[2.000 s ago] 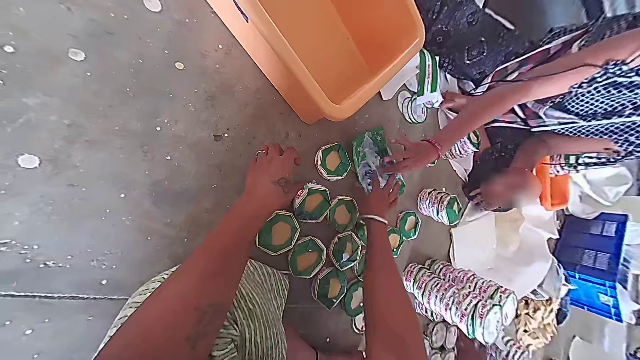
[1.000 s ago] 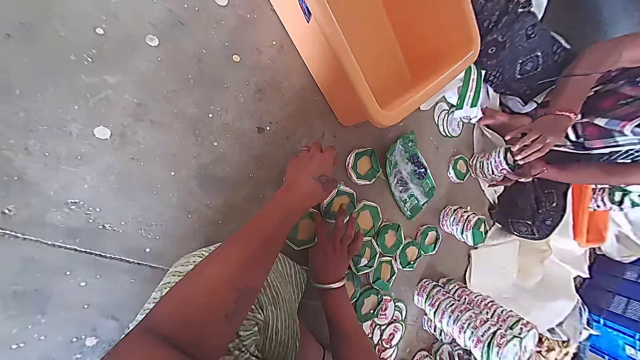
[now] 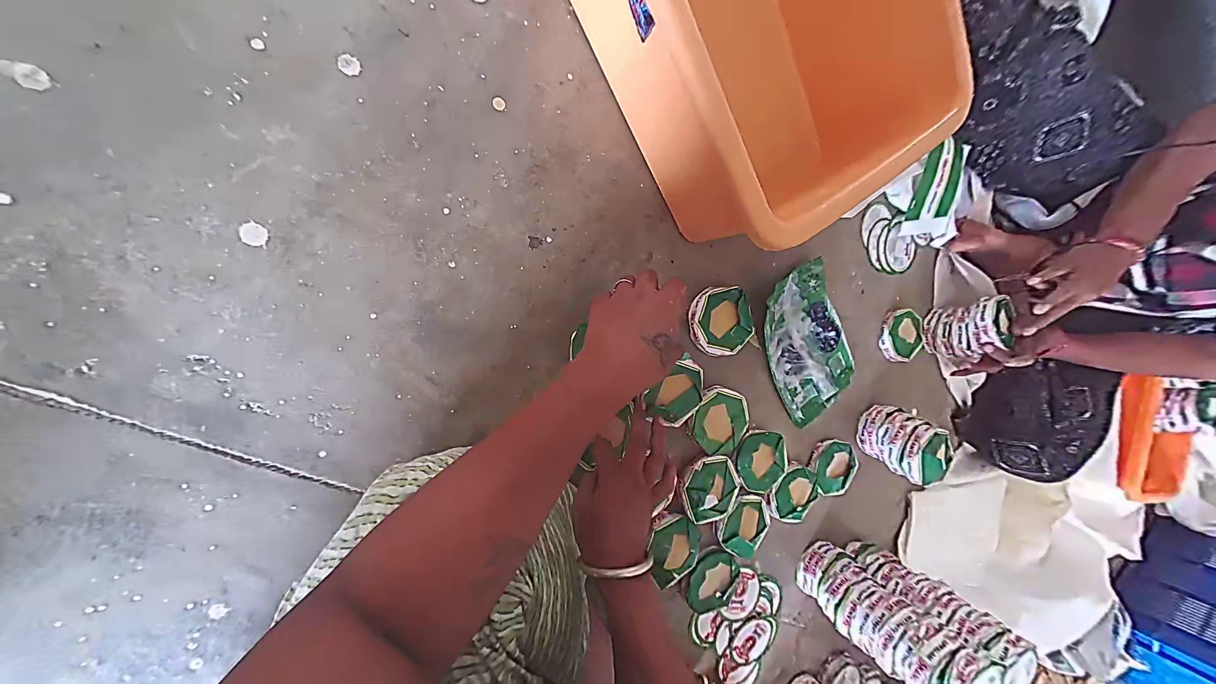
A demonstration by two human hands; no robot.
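Observation:
My left hand (image 3: 635, 318) is palm down over a round stack with a green top (image 3: 578, 342), which it largely covers; its grip is hidden. My right hand (image 3: 622, 475), with a bangle at the wrist, rests with fingers apart at another green-topped stack (image 3: 608, 439). Several similar short stacks, each with a green rim around a tan centre, stand on the floor to the right, among them one stack (image 3: 719, 423) near my right fingers and a lone one (image 3: 722, 321) right of my left hand. A crumpled green and clear plastic bag (image 3: 807, 342) lies beyond them.
A large orange plastic tub (image 3: 712, 180) stands ahead. At the right, a co-worker's hands (image 3: 1064, 304) hold a roll of printed discs (image 3: 964, 331). Long rows of discs (image 3: 883, 608), loose discs (image 3: 750, 636), cream cloth (image 3: 1007, 541) and a blue crate (image 3: 1168, 608) lie lower right.
My right hand has left the green bag, where it was two seconds ago, and is now at a stack nearer me. The co-worker's hand has also left the bag and now holds discs.

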